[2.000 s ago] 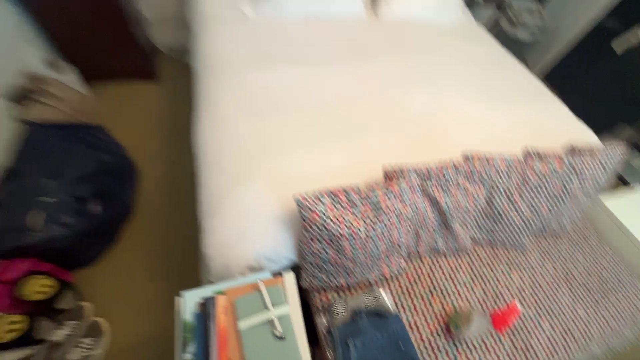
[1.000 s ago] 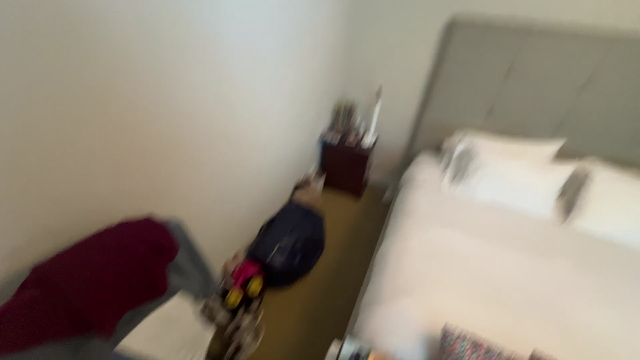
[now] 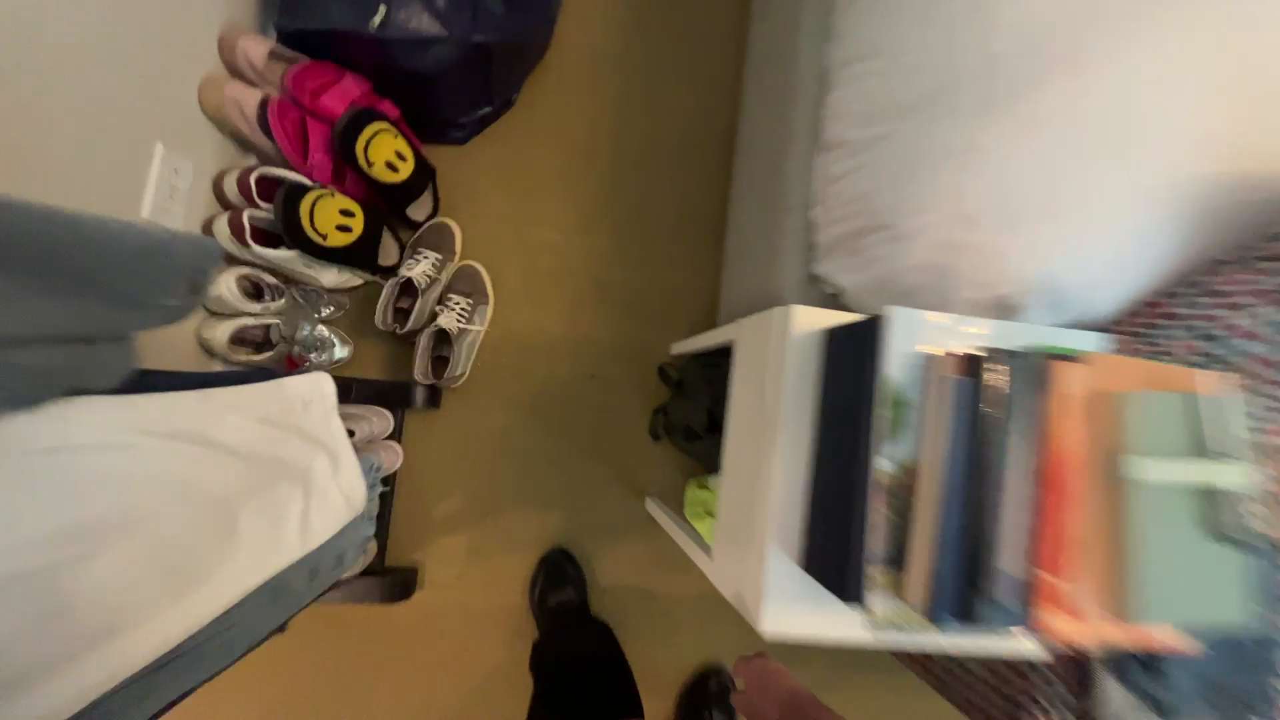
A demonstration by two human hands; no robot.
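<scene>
Part of one hand, which looks like my right hand [image 3: 775,688], shows at the bottom edge, right of centre, blurred. It is beside a black shoe and below the near corner of a white shelf unit [image 3: 755,480]; its fingers are too blurred to read. My left hand is outside the frame. Upright books [image 3: 955,490] and an orange book [image 3: 1060,490] fill the shelf's top compartment. A dark bag [image 3: 700,410] and a yellow-green item [image 3: 701,505] sit in the lower one. My black shoe [image 3: 560,590] stands on the floor.
Pairs of shoes, including grey sneakers [image 3: 455,320] and smiley-face slippers [image 3: 332,218], line the left wall. A dark blue bag [image 3: 430,60] lies beyond them. White clothing [image 3: 180,480] hangs over a black-footed rack at left. The bed [image 3: 1000,150] is upper right.
The view has swung sharply down from the bed and nightstand to the floor. A hand and black shoes now show at the bottom edge.
</scene>
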